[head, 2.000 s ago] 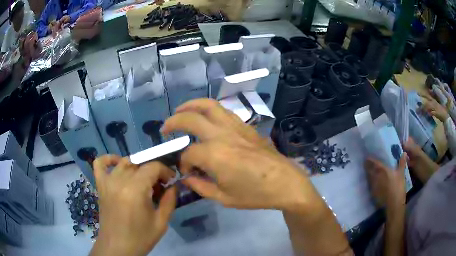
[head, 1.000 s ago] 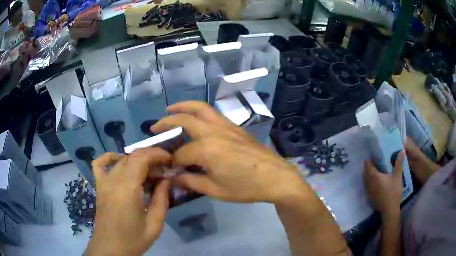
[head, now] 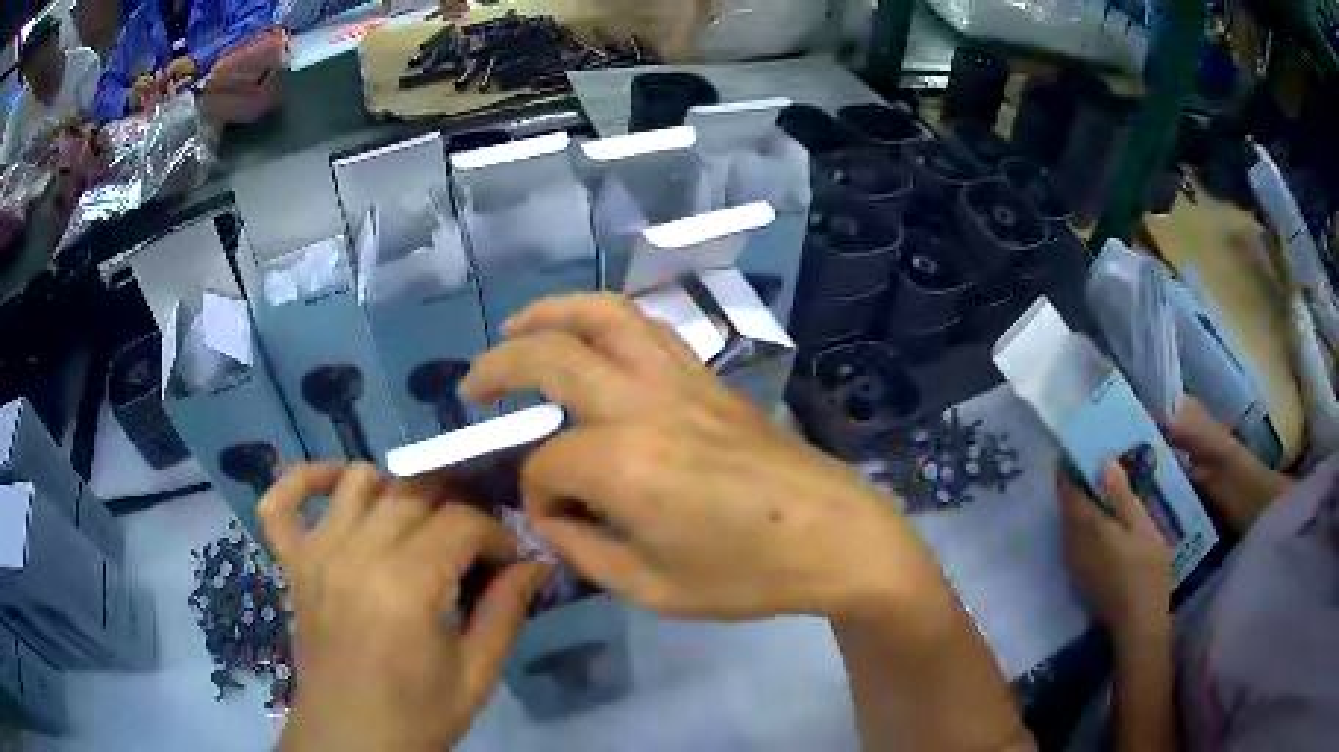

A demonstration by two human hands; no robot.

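Note:
A pale blue-grey retail carton point(head: 570, 664) stands upright in front of me, its top flap point(head: 474, 439) raised with a white folded edge. My left hand point(head: 404, 566) is at the near left of the box mouth, thumb and fingers pinched together there. My right hand point(head: 661, 456) reaches over the mouth from the right, fingers curled behind and beside the flap. Something small and shiny shows between the fingertips; I cannot tell what it is. The hands hide most of the carton's mouth and its contents.
Open filled cartons point(head: 419, 331) stand in a row behind. Closed cartons point(head: 56, 573) are at left. Loose small fittings point(head: 242, 610) lie at left, with another heap point(head: 947, 463) at right. Black moulded cups point(head: 866, 389) are stacked beyond. A neighbour's hand point(head: 1123, 544) holds a carton at right.
My hands stay at the box mouth, with small shifts of the fingers and flap. The neighbour's carton at right has tilted and moved left, its flap open.

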